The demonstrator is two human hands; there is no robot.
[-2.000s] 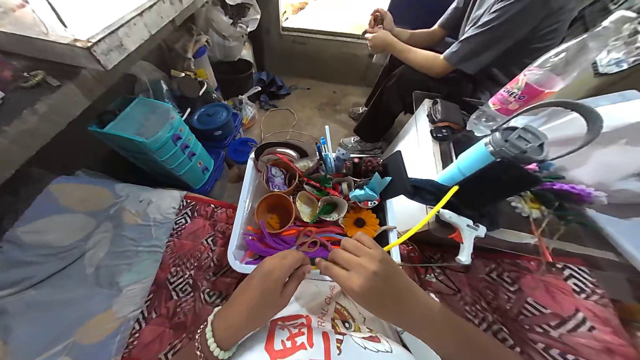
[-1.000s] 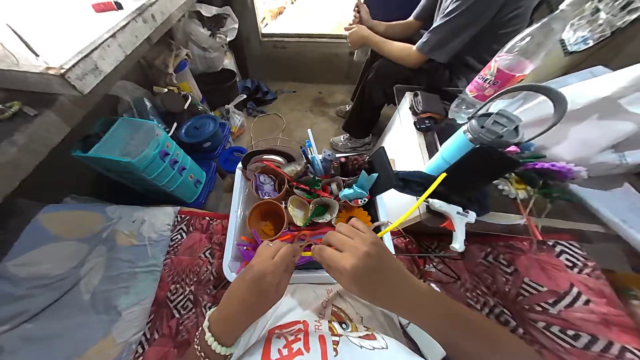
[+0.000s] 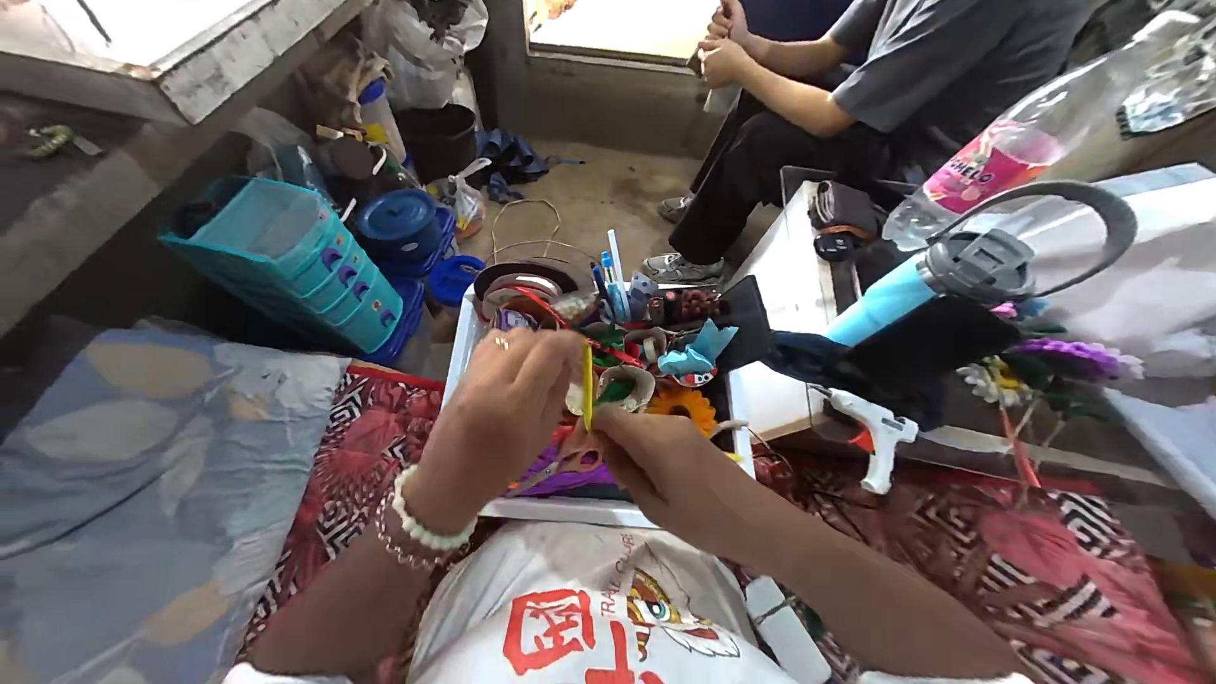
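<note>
A yellow pipe cleaner stands upright between my hands. My left hand, raised higher, pinches its top end, while my right hand grips it lower down. Both hands are above a white plastic tray of craft supplies. Among these are an orange fabric flower, a light blue ribbon bow, purple strips and several pens. My hands cover part of the tray.
A white glue gun lies to the right, near a light blue tumbler and a plastic bottle. Teal stacked drawers stand at left. Another person sits across, beyond the tray.
The yellow pipe cleaner, which stuck out to the right of my right hand, now stands upright between both hands. My left hand has risen above my right.
</note>
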